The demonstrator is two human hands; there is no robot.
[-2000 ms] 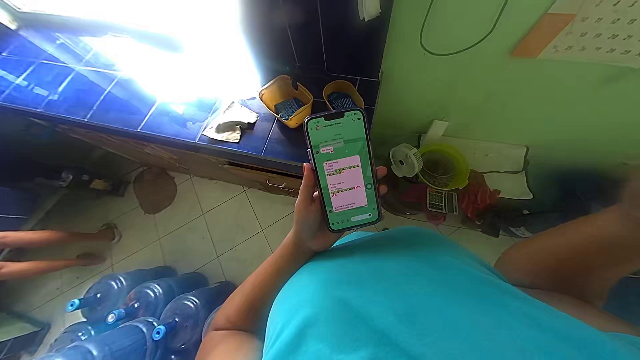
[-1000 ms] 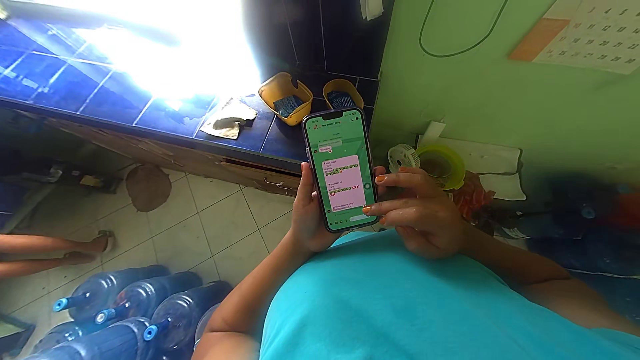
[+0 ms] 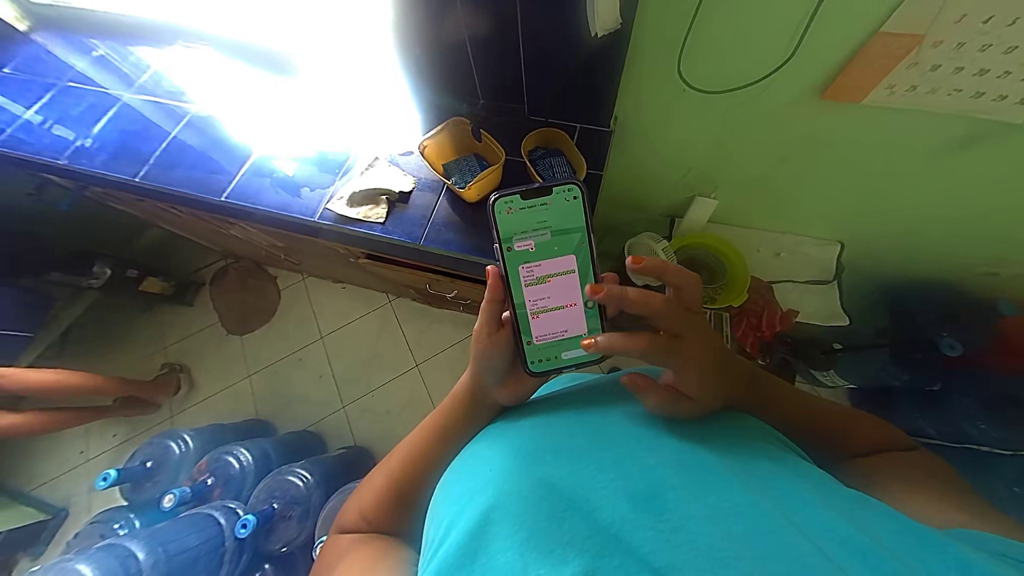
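Observation:
My left hand [image 3: 504,352] holds a smartphone [image 3: 548,280] upright in front of my turquoise shirt, with the thumb along its left edge. A chat with a green background and a pink message block is on the lit screen. Spread fingers with orange nails mark my right hand [image 3: 672,336], which is at the phone's right edge; two fingertips lie over or near the screen, and whether they touch it I cannot tell. Beyond the phone, a yellow plastic container [image 3: 480,189] and a smaller yellow container [image 3: 582,166] stand on the tiled counter, each with a dark blue patterned item inside.
The blue tiled counter [image 3: 264,180] has a cloth [image 3: 372,192] near its edge. Large blue water bottles [image 3: 288,496] lie on the tiled floor at lower left, below another person's legs [image 3: 80,392]. A lime-green bowl [image 3: 732,268] and white basket [image 3: 646,250] are at right, under a wall calendar [image 3: 952,64].
My right hand, away from the screen two seconds ago, came in over the phone's right side. Since one second ago its fingers have spread. My left hand still holds the phone.

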